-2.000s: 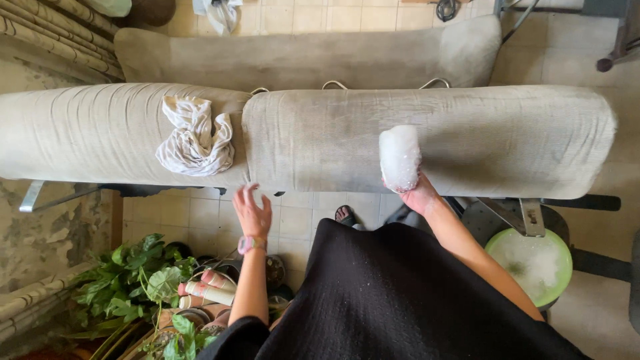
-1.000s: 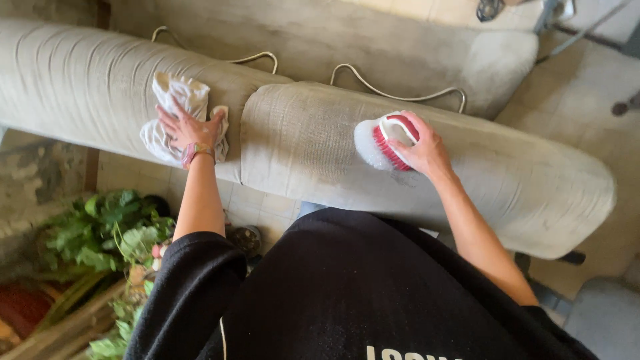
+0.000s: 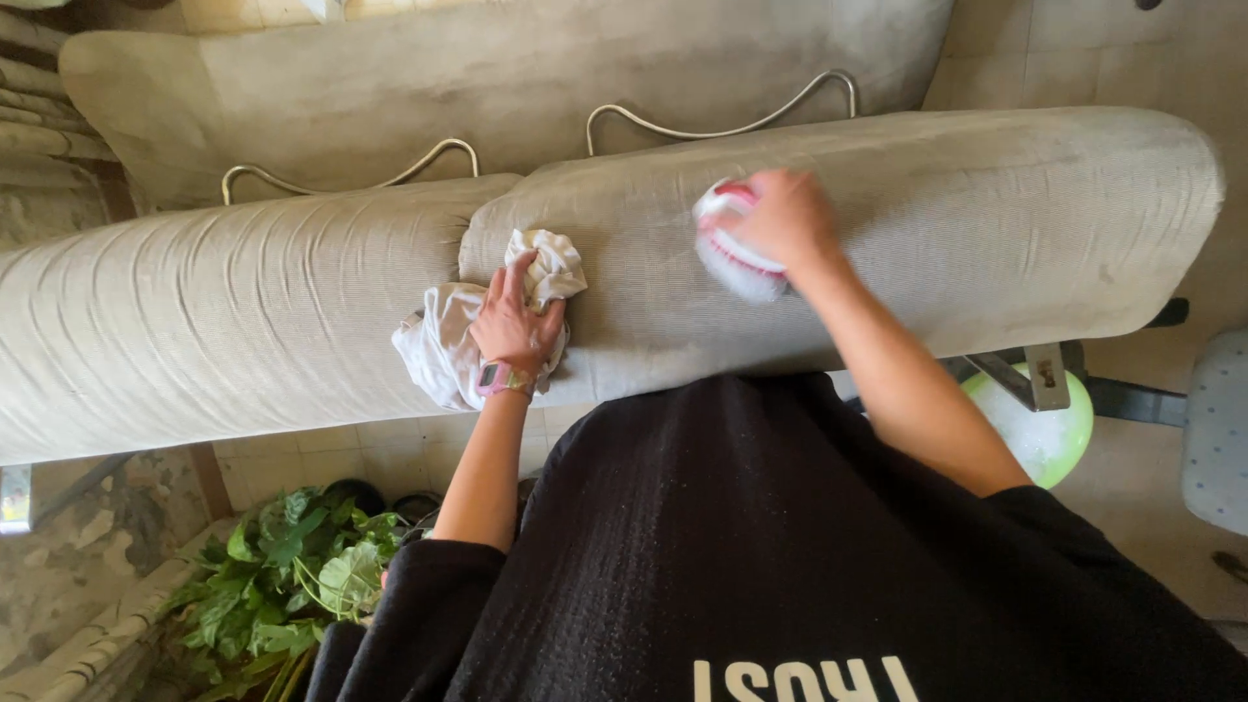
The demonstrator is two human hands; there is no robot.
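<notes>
My right hand (image 3: 795,219) grips a scrub brush (image 3: 738,239) with a red and white body and foam on its bristles; the brush rests on the striped beige cushion (image 3: 975,224) of a sofa backrest, right of the seam. The hand and brush are slightly blurred. Just left of them, my left hand (image 3: 514,322), with a pink watch on the wrist, lies on a crumpled white cloth (image 3: 444,336) over the seam between the two cushions. Its fingers are spread on the cloth; whether they grip it is hard to tell.
Behind the backrest are curved metal rods (image 3: 721,132) and another beige sofa section (image 3: 390,88). A green basin (image 3: 1058,429) of suds stands low at the right, beside a metal bracket and a dotted grey seat (image 3: 1219,429). Leafy plants (image 3: 283,565) grow at the lower left.
The brush, held up foam-covered two seconds ago, is now against the cushion. My left hand came down onto the cloth, which has moved right from the left cushion to the seam.
</notes>
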